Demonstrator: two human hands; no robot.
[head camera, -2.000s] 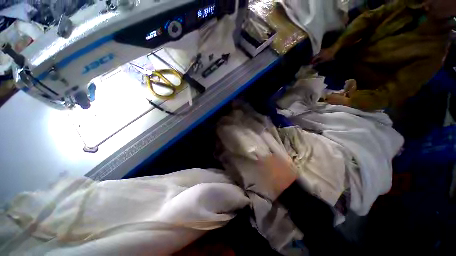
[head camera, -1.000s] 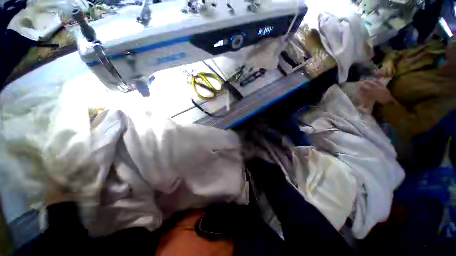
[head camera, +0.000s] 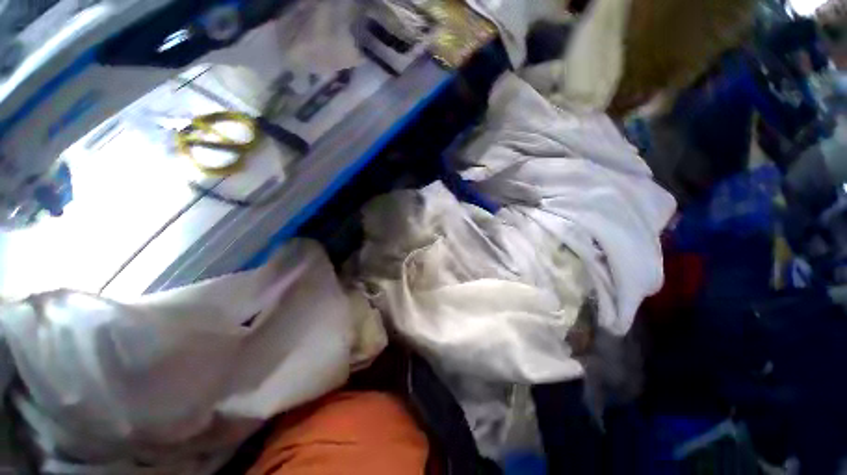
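Observation:
An off-white garment piece (head camera: 186, 353) lies over the table's front edge at the lower left, in large folds. A garment bundle (head camera: 483, 297) of beige and cream cloth is heaped at lap level, right of the table, beside whiter cloth (head camera: 594, 204). A dark sleeve (head camera: 562, 413) reaches up to the bundle's lower right edge. My right hand is not clear there; a small blurred brownish patch at the sleeve's end may be part of it. My left hand is not in view.
The sewing machine head (head camera: 65, 116) is cut off at the upper left. Yellow-handled scissors (head camera: 218, 144) and a small dark tool (head camera: 325, 93) lie on the table (head camera: 306, 186). Another person's brown clothing (head camera: 687, 42) shows at the upper right. Orange cloth (head camera: 344, 436) is at the bottom.
The view has swung right, so the machine sits further left. The off-white cloth has slid off the needle area towards the table's front edge. The dark sleeve is now at the bundle's lower right.

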